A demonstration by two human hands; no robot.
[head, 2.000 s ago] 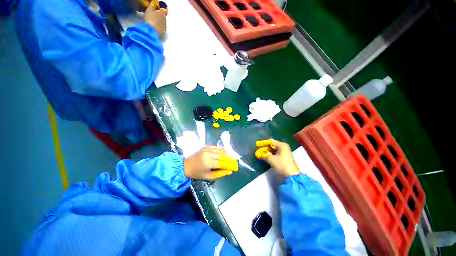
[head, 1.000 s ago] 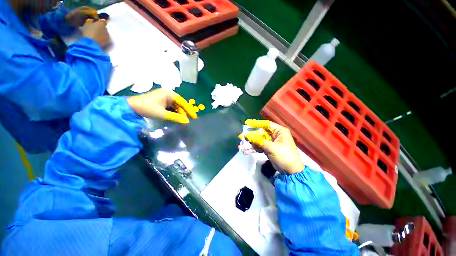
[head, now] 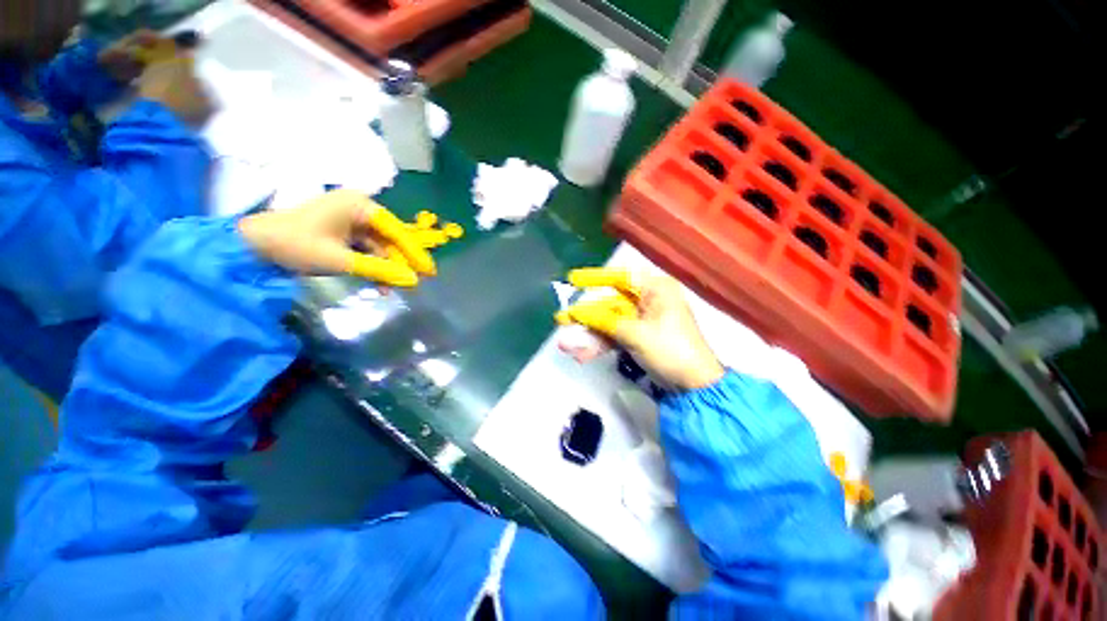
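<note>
My left hand [head: 352, 243], with yellow finger cots, hovers over the bench beside a small pile of loose yellow finger cots [head: 437, 228]. Its fingers are slightly apart, with nothing visible between them. My right hand [head: 625, 318], also with yellow cots, is above the white work pad [head: 522, 419] and pinches a small whitish strip [head: 563, 292], blurred. A black octagonal watch case [head: 582, 436] lies on the pad. Another black part [head: 631, 366] is partly hidden under my right hand.
Orange foam trays with black parts stand beyond the pad [head: 777, 231] and at lower right [head: 1042, 534]. A squeeze bottle [head: 597, 121], dispenser bottle [head: 408, 127] and crumpled wipe [head: 511, 192] stand beyond my left hand. A clear plastic sheet [head: 492, 285] lies between my hands. A coworker's blue sleeve [head: 152, 158] is at left.
My left hand has moved left, away from my right hand, to the yellow cot pile. The white strips once between my hands no longer show there. The view has shifted right, uncovering the lower-right tray.
</note>
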